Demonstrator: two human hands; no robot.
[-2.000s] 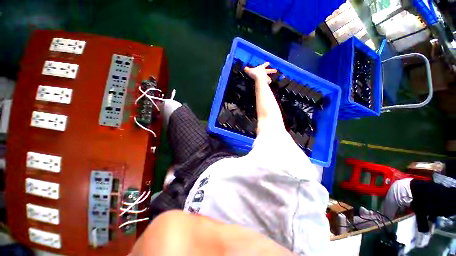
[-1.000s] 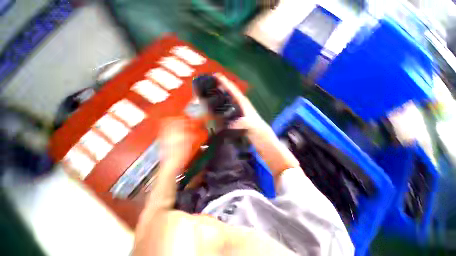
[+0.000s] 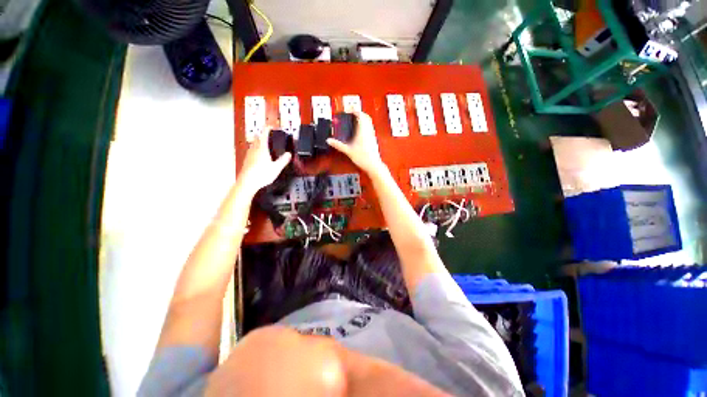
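Note:
Several black power adapters point(image 3: 306, 140) stand side by side over the orange-red test board point(image 3: 387, 159), just below the left group of white outlets point(image 3: 321, 109). My left hand point(image 3: 265, 161) grips the adapter at the left end. My right hand point(image 3: 359, 144) grips the one at the right end. The two middle adapters lie between my hands. Whether they touch the outlets cannot be told. Black cords hang from them over the left grey connector strip point(image 3: 349, 185) and partly hide it.
A second connector strip point(image 3: 450, 178) is on the right. Green circuit boards with white wires point(image 3: 314, 226) line the near edge. A black fan point(image 3: 198, 66) stands on the white bench point(image 3: 147, 178) at left. A blue bin of adapters point(image 3: 550, 333) is at lower right.
The view has turned from the blue bin to face the board. My right hand has left the bin and now holds an adapter over the board. My left hand has also come to the adapters.

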